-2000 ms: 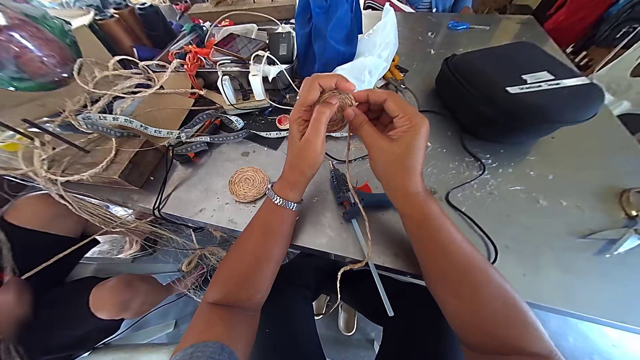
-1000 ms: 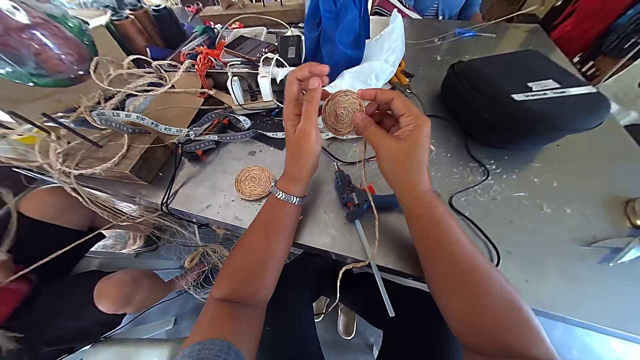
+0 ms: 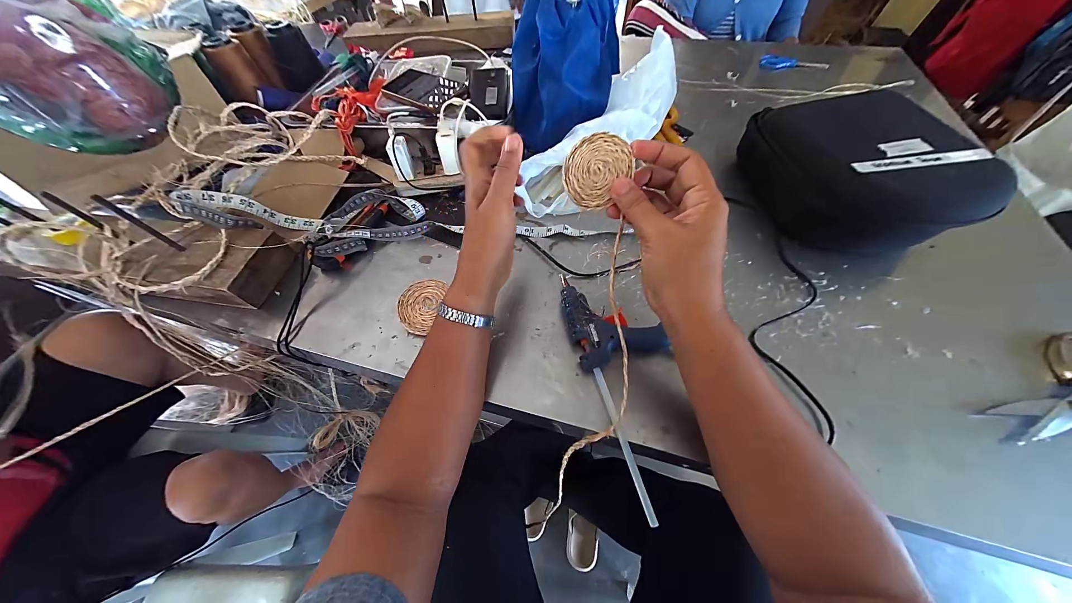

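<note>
My right hand (image 3: 678, 209) pinches the edge of a round coiled disc of braided natural fibre (image 3: 598, 170) between thumb and fingers. From the disc a loose braided cord (image 3: 618, 335) hangs down past the table edge to my lap. To the left of the disc, my left hand (image 3: 494, 167) is raised and slightly blurred, apart from it; whether its fingertips meet I cannot tell. A second coiled disc (image 3: 421, 307) lies on the metal table beside my left wrist. Below my hands rests a glue gun (image 3: 586, 322) with a long clear glue stick (image 3: 626, 448) sticking out over the edge.
A black zip case (image 3: 871, 176) stands at the right, scissors (image 3: 1034, 419) near it. Behind my hands are a blue bag (image 3: 563, 75), a white plastic bag (image 3: 641, 96) and chargers. A tape measure (image 3: 251, 209), wooden block (image 3: 226, 268) and tangled fibre lie left, near a seated person's knees.
My left hand has come away from the disc, which it held two seconds ago. The disc, now seen face-on, remains in my right hand.
</note>
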